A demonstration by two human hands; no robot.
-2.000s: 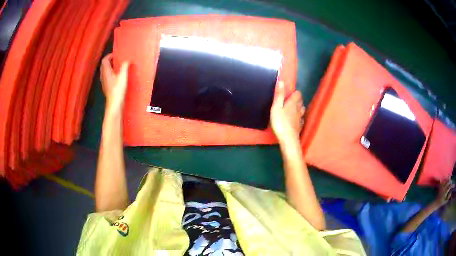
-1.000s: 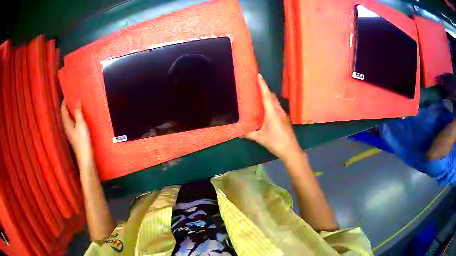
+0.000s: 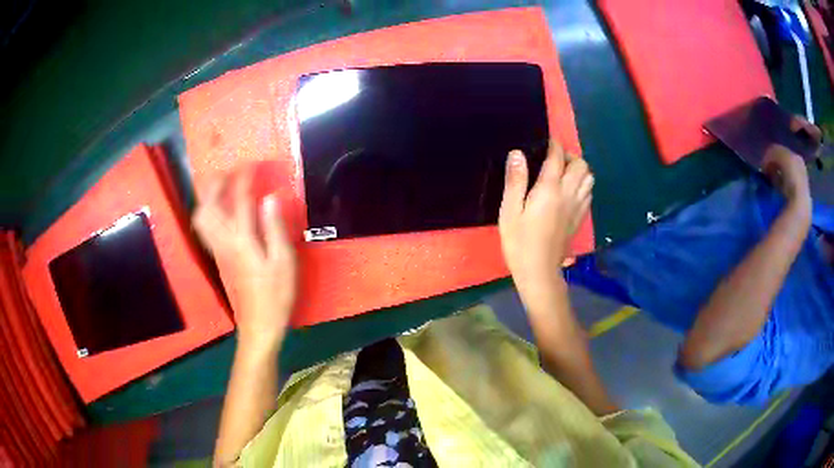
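A tablet [image 3: 421, 151] with a black screen lies on an orange-red foam pad [image 3: 393, 274] in front of me. A white barcode label [image 3: 321, 234] is at its lower left corner; glare covers its upper left. My left hand [image 3: 247, 228], slightly blurred, is over the pad's left part, off the tablet, with fingers spread; whether it touches the pad cannot be told. My right hand [image 3: 544, 206] is at the tablet's lower right edge, fingertips on the screen's edge; I cannot tell whether it grips the tablet.
A second dark tablet [image 3: 119, 283] lies on a pad at the left, beside stacked foam pads [image 3: 32, 356]. Another pad [image 3: 690, 73] is at the upper right. A co-worker in blue [image 3: 732, 302] holds a dark tablet [image 3: 752, 132]. The bench [image 3: 119, 82] is dark green.
A pad with its tablet now lies at the left, and a different pad and tablet are before me. My hands have moved from the earlier pad's sides onto this one. The co-worker now holds a tablet.
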